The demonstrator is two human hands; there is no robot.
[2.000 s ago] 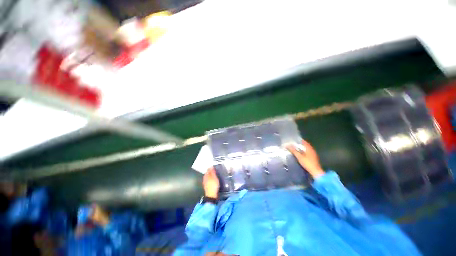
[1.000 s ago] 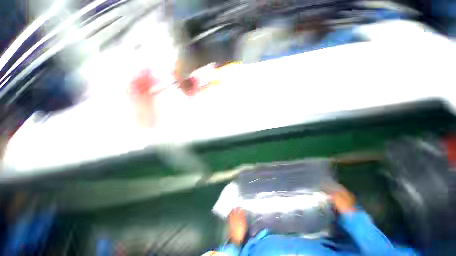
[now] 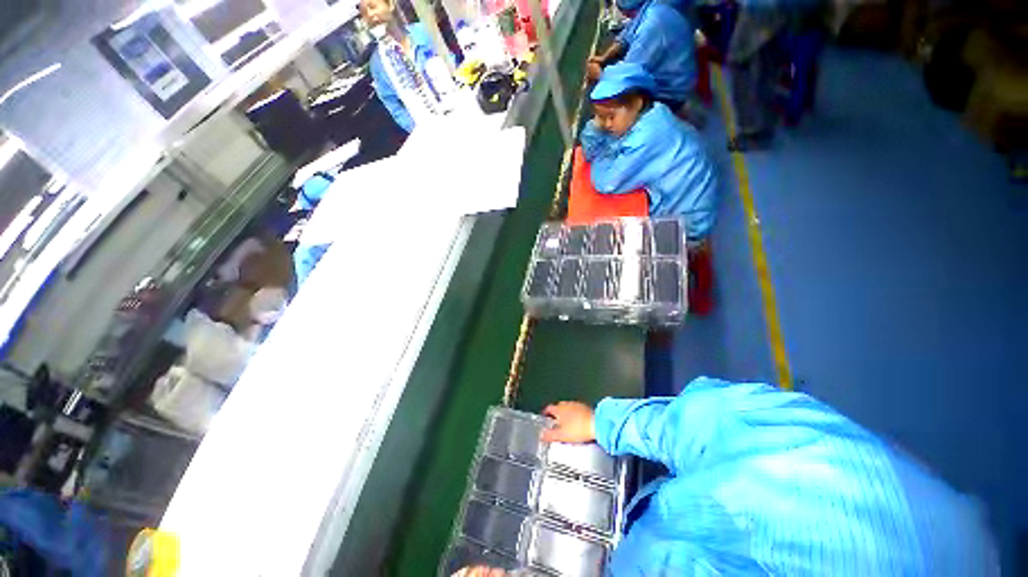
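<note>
A clear blister tray (image 3: 507,479) with two rows of dark-looking pockets lies on the green bench top, low in the view. My right hand (image 3: 570,423) holds its far corner, fingers over the rim. Only a sliver of my left hand (image 3: 480,571) shows at the tray's near end, cut off by the bottom edge, so its grip is hidden. A thicker stack of blister trays (image 3: 606,271) stands further along the bench, with a gap between it and my tray.
A raised white-covered surface (image 3: 338,338) runs left of the green strip (image 3: 445,394). Beyond the stack is a red-orange bin (image 3: 603,194); a person in a blue smock and cap (image 3: 665,163) sits beside it. A yellow tape roll (image 3: 154,552) is at the lower left.
The view has swung to the right along the bench and is sharper. The paper slip near my left hand is out of view. My right hand still holds the tray; my left is mostly cut off.
</note>
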